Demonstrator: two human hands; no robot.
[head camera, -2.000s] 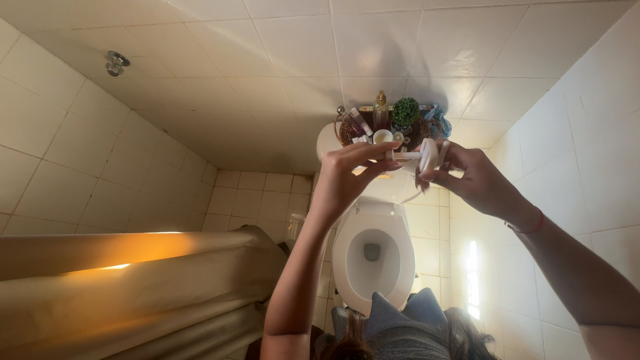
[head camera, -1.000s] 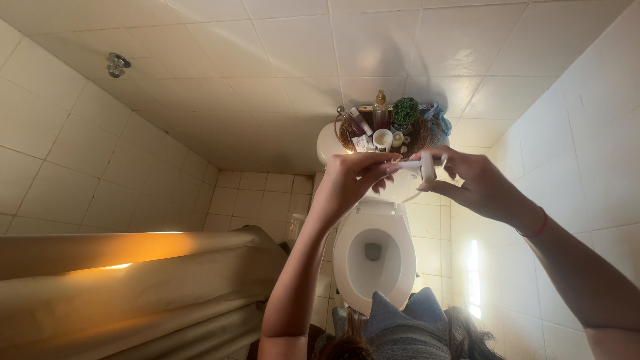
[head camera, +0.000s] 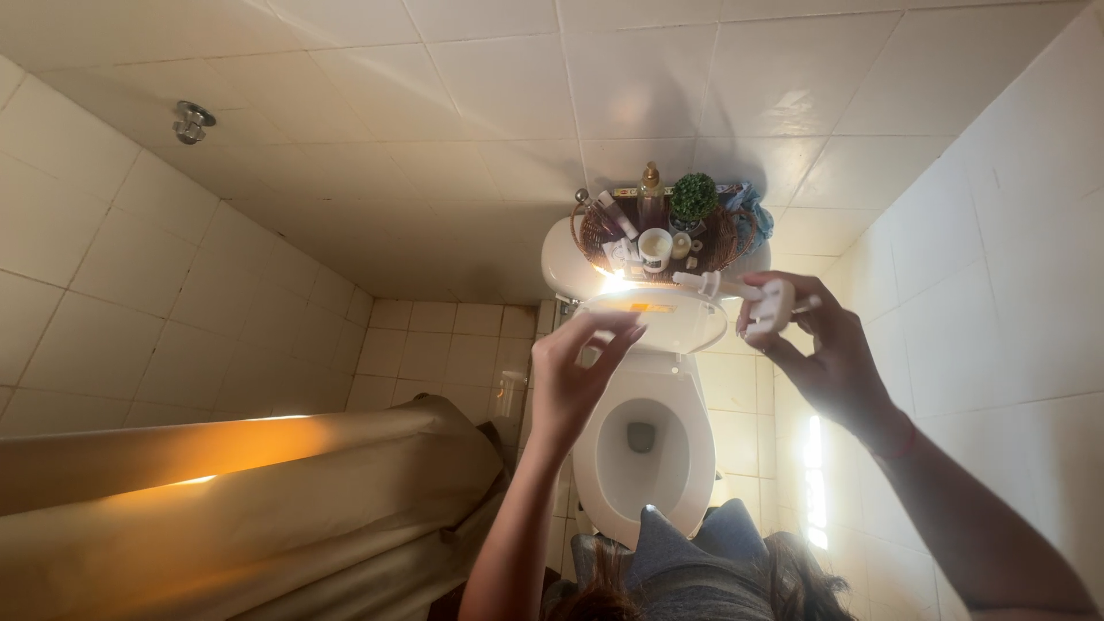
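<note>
My right hand (head camera: 806, 341) grips a small white plastic fitting (head camera: 770, 308) with a flat slotted plate; a white rod-like part sticks out of it to the left, above the raised toilet lid. What exactly the fitting is, I cannot tell. My left hand (head camera: 582, 371) is off to the left, thumb and forefinger close together, and whether something tiny sits between them does not show. Behind both hands, a wicker basket (head camera: 595, 253) on the cistern holds a pump bottle (head camera: 651, 194), a white jar (head camera: 655, 246), tubes and a small green plant (head camera: 693, 197).
Below the hands is the open toilet bowl (head camera: 642, 466). A beige shower curtain (head camera: 345, 509) hangs at the lower left. Blue cloth or plastic (head camera: 749, 216) lies at the basket's right end. A metal valve knob (head camera: 191, 122) juts from the tiled wall, and another tiled wall (head camera: 992, 345) rises at the right.
My hands, close together at the white fitting before, are now apart. The fitting stays in my right hand, and my left hand has moved away to the left and down.
</note>
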